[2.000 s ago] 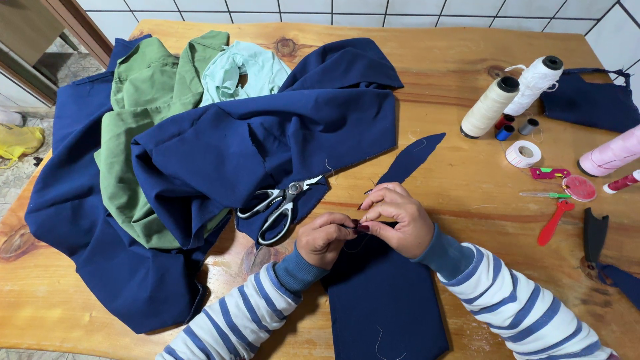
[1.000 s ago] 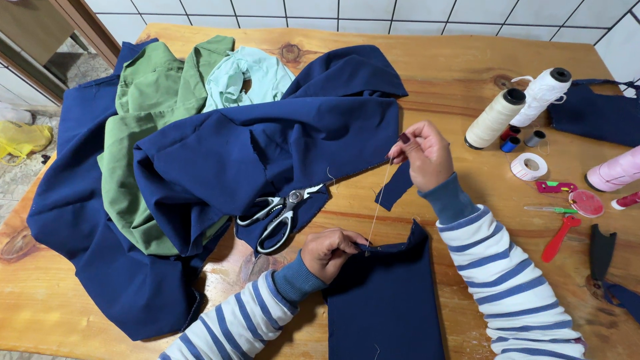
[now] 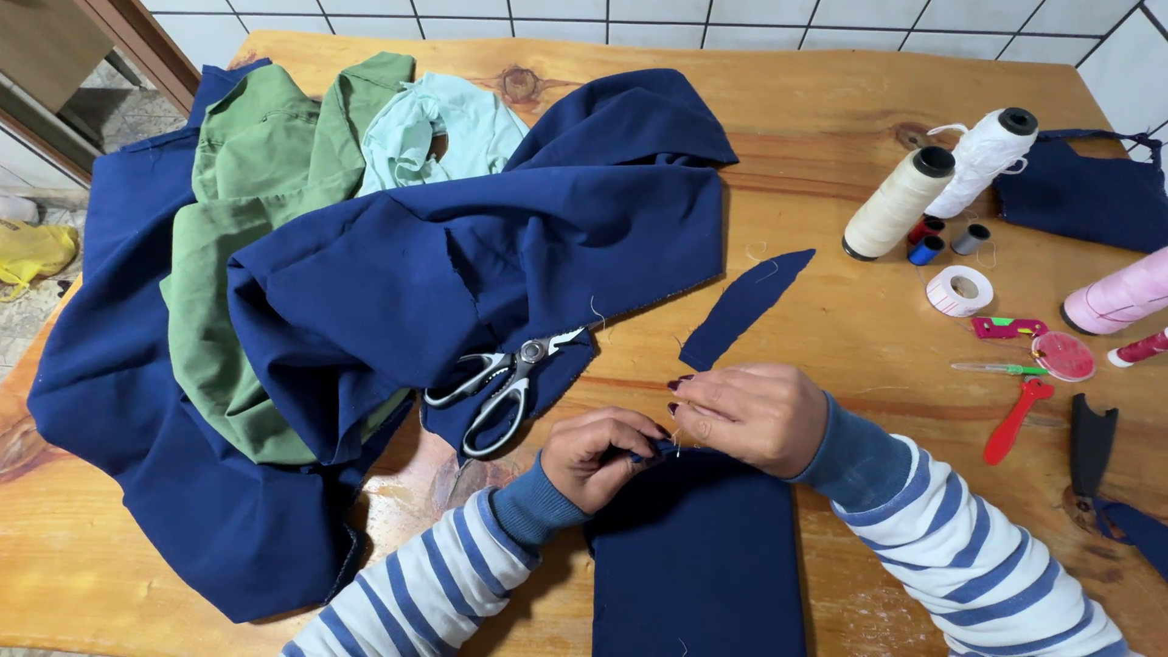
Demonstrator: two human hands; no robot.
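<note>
A navy cloth panel [image 3: 698,566] hangs down from both hands over the wooden table. My left hand [image 3: 602,456] pinches its gathered top edge between thumb and fingers. Just right of it, my right hand [image 3: 753,415] has thumb and fingertips together at the same edge, with a light thread between the hands; any needle is too small to make out. Up and left of my left hand, scissors [image 3: 520,383] with grey and black handles lie on a navy cloth. A leaf-shaped navy scrap [image 3: 748,306] rests above my right hand.
Navy cloths [image 3: 584,237], a green cloth [image 3: 246,347] and a mint cloth [image 3: 447,128] are heaped at left. At right stand a cream thread cone [image 3: 899,205] and a white one [image 3: 985,164], near a label roll [image 3: 959,291], a red tool [image 3: 1017,424] and black-handled scissors [image 3: 1090,447].
My right hand rose with the thread drawn taut, then came back down beside my left hand at the panel's edge. My left hand has kept hold of the cloth.
</note>
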